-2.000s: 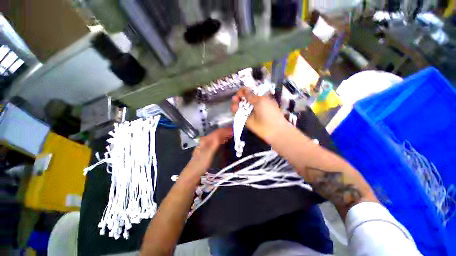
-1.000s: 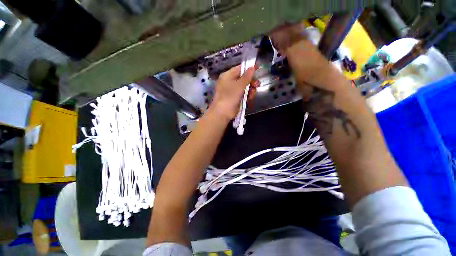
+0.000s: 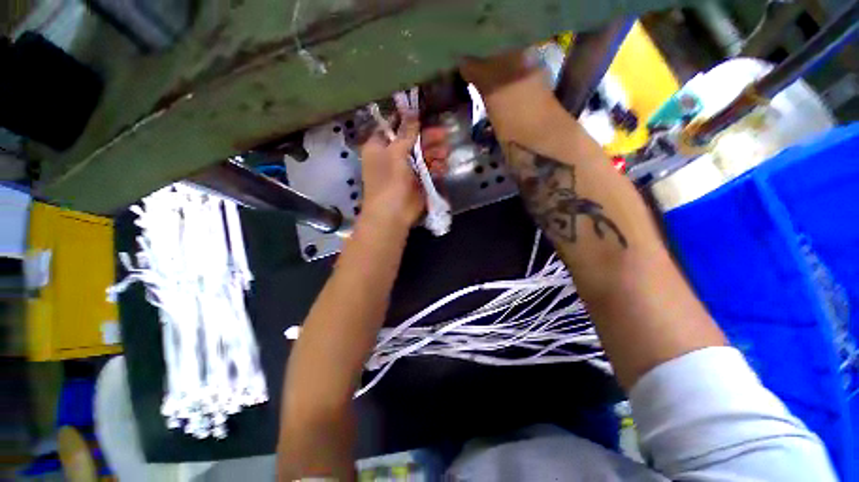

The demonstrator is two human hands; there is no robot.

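My left hand [image 3: 394, 174] is under the green press beam and holds a few white cables [image 3: 426, 184]; their knobbed ends hang down over the front of the silver base plate [image 3: 325, 176]. My right hand [image 3: 494, 71] reaches under the beam, with its fingers hidden behind it, so its grip cannot be seen. A loose cable bundle [image 3: 490, 329] is fanned on the black surface in front of the press. A stacked cable pile [image 3: 202, 301] lies at the left.
The worn green press platen [image 3: 283, 89] hangs low over my hands. Steel guide posts [image 3: 273, 193] stand left and right of the plate. A blue bin [image 3: 753, 254] is at the right, a yellow box [image 3: 75, 282] at the far left.
The view has moved closer under the beam. My right hand has left the cables and gone deeper under the beam. My left hand has taken hold of the cables and raised them towards the mold.
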